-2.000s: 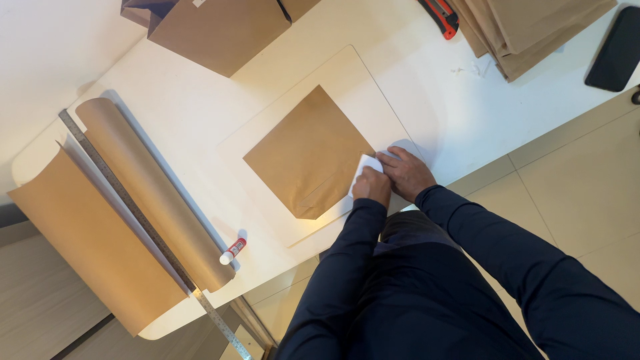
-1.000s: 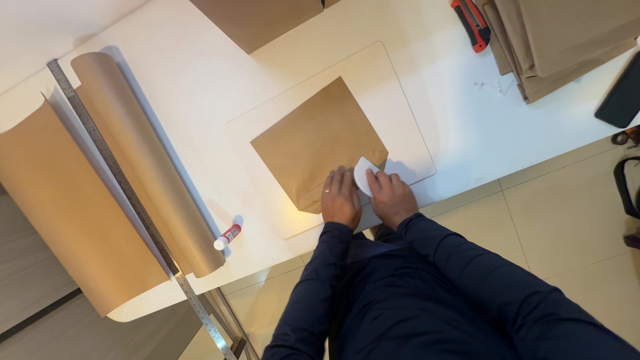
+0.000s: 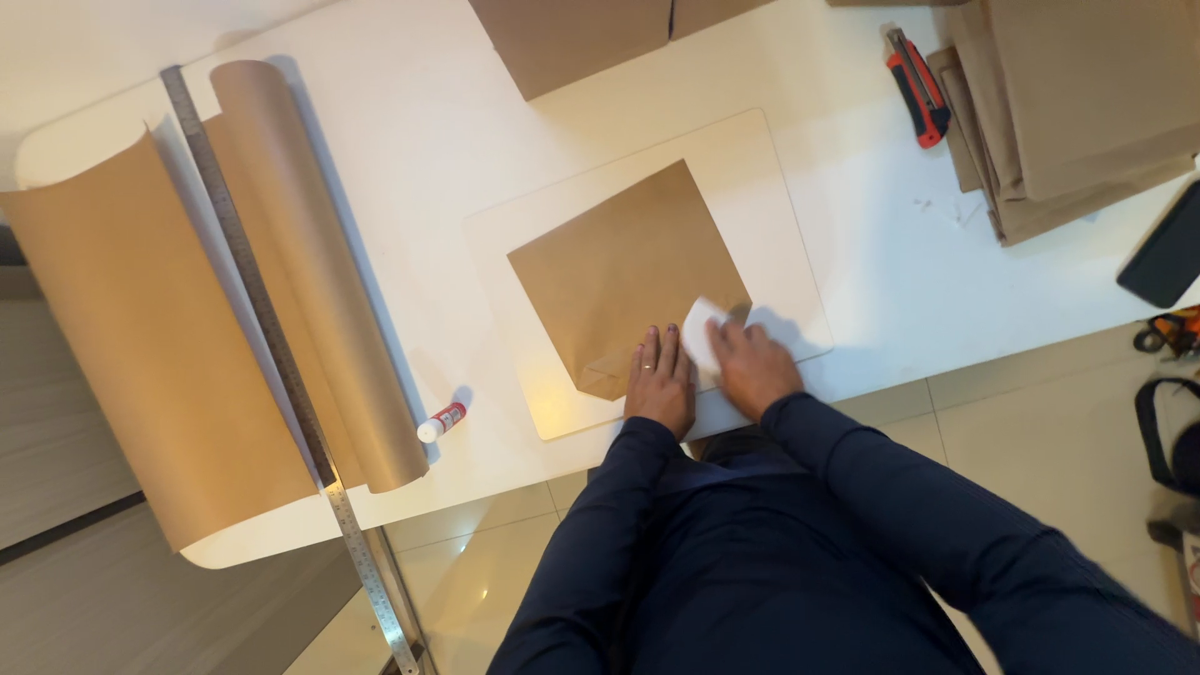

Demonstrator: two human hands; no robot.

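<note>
A folded piece of brown kraft paper [image 3: 628, 253] lies flat on a thin white board [image 3: 778, 216] on the table. My left hand [image 3: 662, 380] rests flat, fingers spread, on the paper's near edge and wears a ring. Just right of it, my right hand [image 3: 755, 366] grips a white flat scraper-like piece [image 3: 701, 336] against the paper's near right part; this hand is slightly blurred. Creased folds show at the paper's near left corner. The fingers partly hide the white piece and the paper's near edge.
Left: a kraft paper roll [image 3: 309, 272] under a steel ruler [image 3: 244, 244], and a glue stick [image 3: 442, 422]. Right: a red utility knife [image 3: 917, 89], stacked brown paper bags [image 3: 1087, 103] and a phone [image 3: 1165, 248]. A brown box [image 3: 581, 42] stands at the far edge.
My left hand, bent over the paper's near right corner two seconds ago, now lies flat on its near edge. The white piece has moved from between both hands to the right hand's side. The view has shifted.
</note>
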